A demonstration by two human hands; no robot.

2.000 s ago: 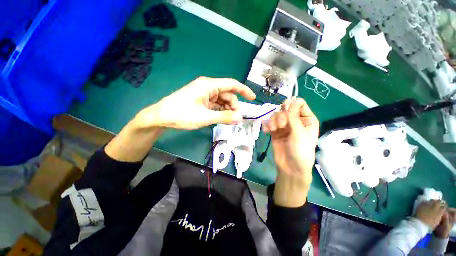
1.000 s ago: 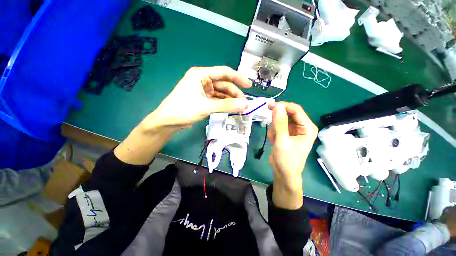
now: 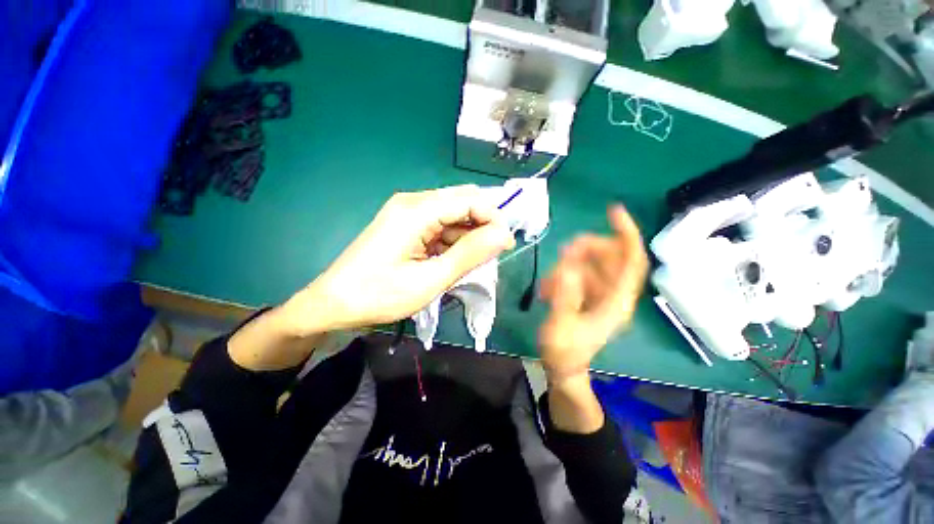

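A white camera housing (image 3: 479, 304) with two prongs lies on the green bench in front of me, its prongs towards my body. My left hand (image 3: 435, 251) is over its upper part and pinches a thin pale wire (image 3: 527, 246) between thumb and fingers. A short dark strip shows on the white part beside the fingertips. My right hand (image 3: 592, 287) is blurred, to the right of the housing, with fingers apart and nothing seen in it. A black cable lead (image 3: 528, 292) hangs between the hands. Thin red and black wires hang at the bench edge.
A screw feeder (image 3: 522, 92) stands behind the housing. Black plastic parts (image 3: 230, 138) lie left by a blue bin (image 3: 97, 154). Several white housings (image 3: 773, 261) sit right, beneath a black electric screwdriver (image 3: 778, 159). A wire loop (image 3: 640, 115) lies beyond. A person's sleeve (image 3: 881, 440) is at lower right.
My right hand has let go at the housing and moved right and down, its fingers opening. My left hand stays at the housing. The view has shifted, so the feeder appears further left and higher.
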